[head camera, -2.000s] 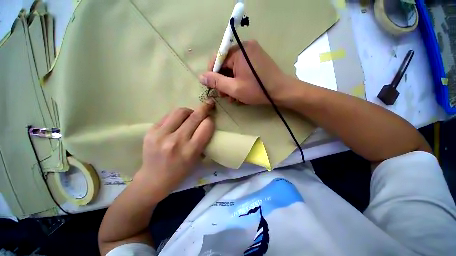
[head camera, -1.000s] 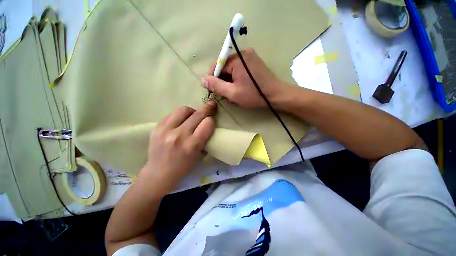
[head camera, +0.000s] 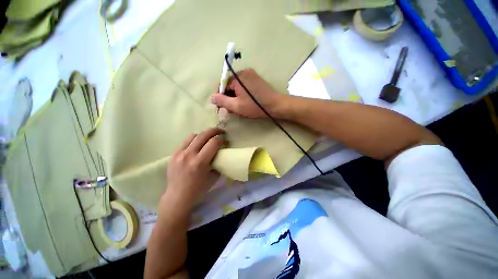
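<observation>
The olive bag panel (head camera: 147, 114) lies spread on the bench, its front corner folded up to show the yellow reverse (head camera: 263, 164). My right hand (head camera: 245, 95) grips a white pen-shaped tool (head camera: 225, 71) with a black cord that runs over my wrist to the table edge. The tool's tip points down at the panel near the seam. My left hand (head camera: 192, 155) lies on the panel, fingertips beside a small speckled metal logo (head camera: 222, 117). The logo is partly hidden and blurred.
At left lie stacked panels (head camera: 49, 180), pink-purple snips (head camera: 90, 183) and a tape roll (head camera: 131, 224). At right are a dark stamp-like tool (head camera: 390, 91), another tape roll (head camera: 357, 27) and a blue-rimmed tray (head camera: 431, 52). More olive pieces (head camera: 27, 27) lie upper left.
The camera view has shifted, so the bench appears turned and more of its left side shows. The tool's tip now sits slightly farther from my left fingertips. Both hands keep their places.
</observation>
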